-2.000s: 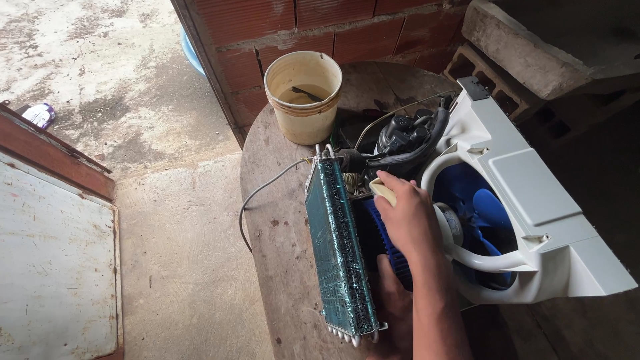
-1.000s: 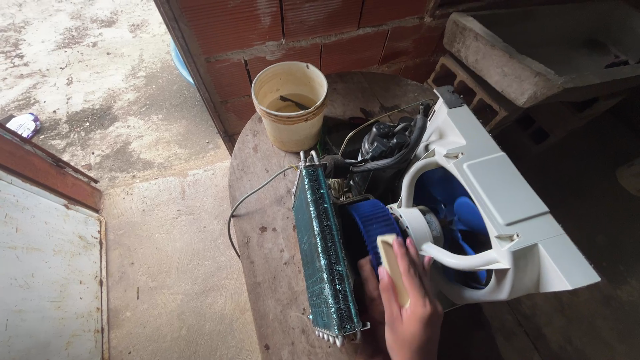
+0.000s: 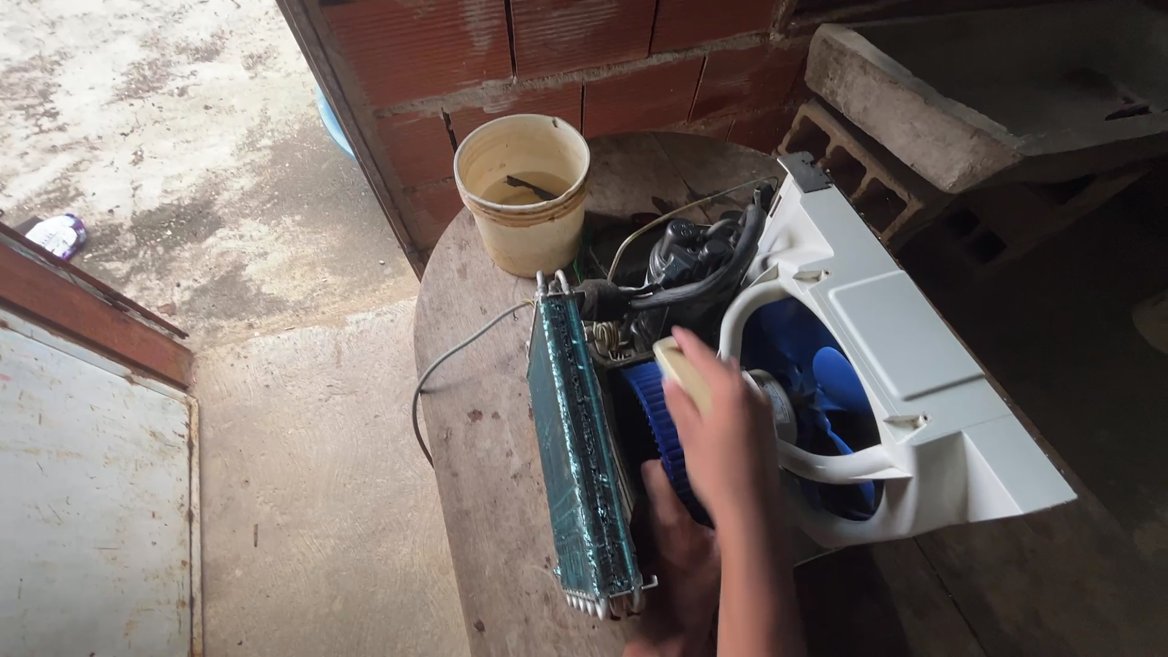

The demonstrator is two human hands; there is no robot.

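My right hand [image 3: 721, 420] grips a cream-coloured brush or block [image 3: 683, 372] at the upper side of a blue blower wheel [image 3: 659, 411]. My left hand [image 3: 675, 534] is lower down, beside the wheel's lower edge; its fingers are partly hidden, so its hold is unclear. Left of the wheel stands a finned coil with teal fins [image 3: 584, 447]. To the right, a white plastic housing [image 3: 903, 338] frames a blue axial fan [image 3: 835, 383], with a motor [image 3: 774, 401] between wheel and fan. Black hoses and a compressor [image 3: 684, 255] sit behind the coil.
A cream plastic bucket [image 3: 520, 219] holding liquid and a dark object stands on the wooden table [image 3: 484, 392]. A grey cable [image 3: 456, 351] hangs over the left edge. A concrete sink [image 3: 912, 109] on hollow blocks [image 3: 849, 173] is at upper right, near the brick wall [image 3: 620, 100].
My right hand, with the cream object in it, went from the wheel's top to its lower right side, and is now back near the top.
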